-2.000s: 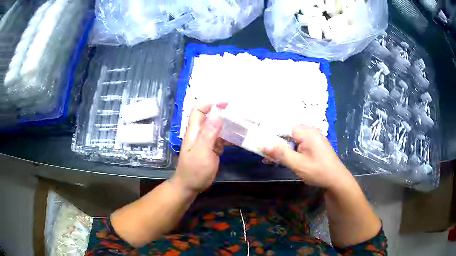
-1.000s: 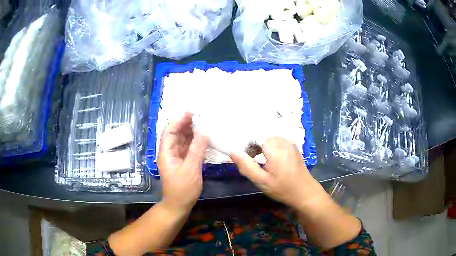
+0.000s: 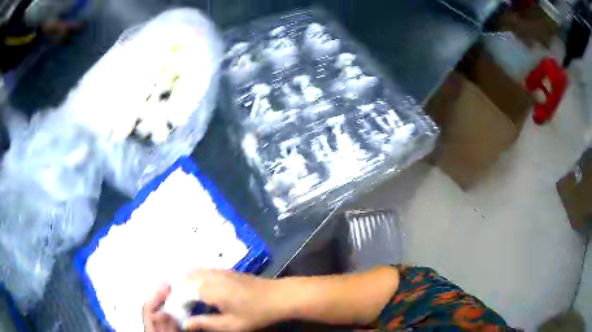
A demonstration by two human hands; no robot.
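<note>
My right hand (image 3: 224,299) reaches in from the lower right over the blue tray (image 3: 84,262), fingers bent around a small white part (image 3: 178,303). A small dark spot shows near its fingertips. Blurred fingertips lie at the part's left side, at the bottom edge; I cannot tell whether they belong to my left hand, which is otherwise out of the picture. The blue tray is full of loose white parts (image 3: 156,240), overexposed so single shapes are hard to see.
A clear pocketed tray (image 3: 389,146) with white stemmed parts lies right of the blue tray. An open bag of cream parts (image 3: 156,97) and a crumpled clear bag (image 3: 45,188) lie behind and left. Past the table edge are a ribbed clear tray (image 3: 374,237), cardboard (image 3: 477,130) and a red object (image 3: 546,87).
The view has turned right and is blurred. The left slotted tray and my left forearm have left the picture. The floor and boxes at the right have come into view.
</note>
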